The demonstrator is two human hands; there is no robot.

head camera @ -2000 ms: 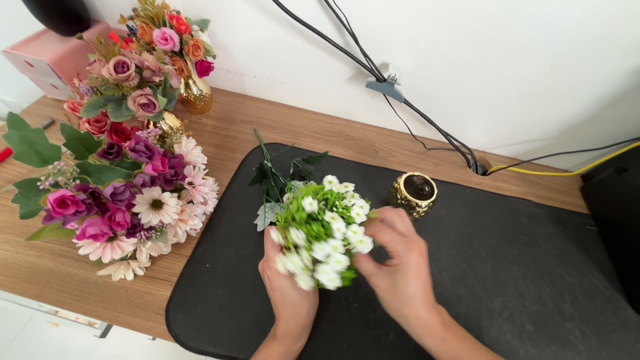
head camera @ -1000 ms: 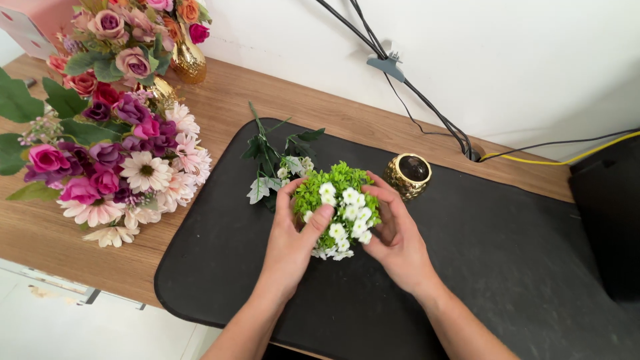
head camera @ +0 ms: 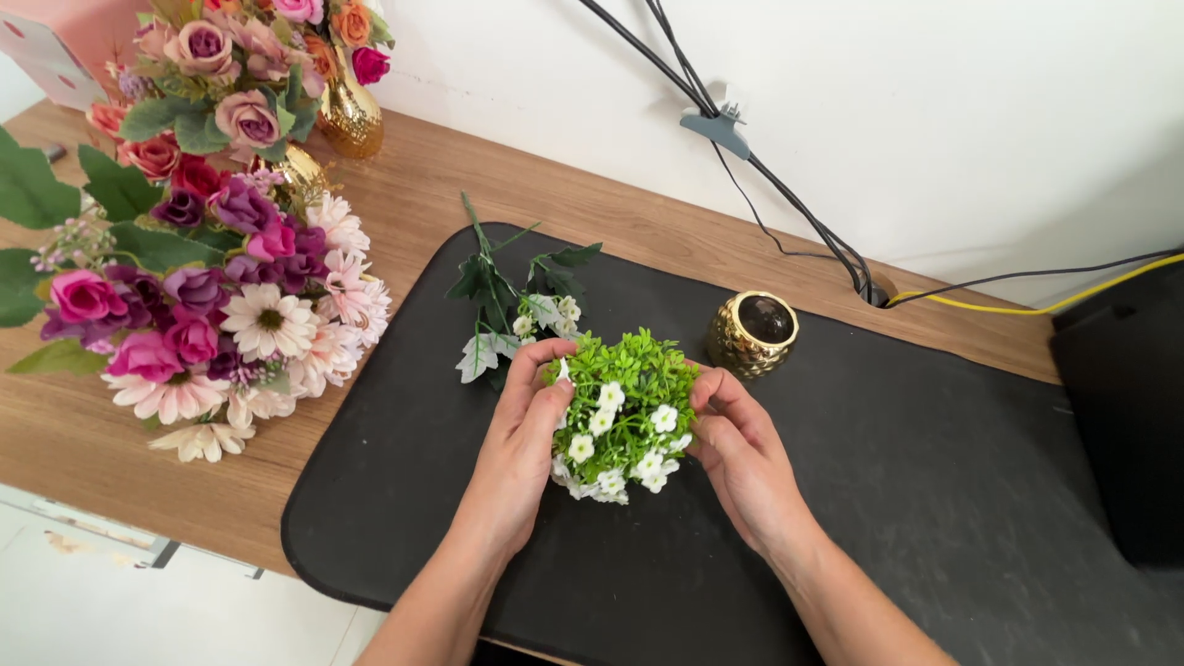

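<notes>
A round bunch of artificial greenery with small white flowers (head camera: pixel 624 416) is between my two hands, above the black desk mat (head camera: pixel 416 490). My left hand (head camera: pixel 523 435) grips its left side, thumb and fingers among the blossoms. At its right edge, the thumb and fingertips of my right hand (head camera: pixel 745 453) pinch the outer sprigs. Behind my left hand lies an artificial sprig with dark green and pale leaves (head camera: pixel 495 296). A small round gold pot (head camera: pixel 754 333) stands on the mat beyond my right hand, its dark opening facing up. The underside of the bunch is hidden.
Artificial bouquets of purple, pink and cream flowers (head camera: pixel 268 319) crowd the left of the wooden desk (head camera: pixel 444 157), with gold vases (head camera: pixel 351 111) among them. Black cables (head camera: pixel 795 203) and a yellow cable (head camera: pixel 980 308) run along the wall. A black box-like object (head camera: pixel 1128 416) stands at right.
The white flowers were bunched together two seconds ago; now they are more spread, with more green showing on top. My hands have moved to opposite sides of the bunch.
</notes>
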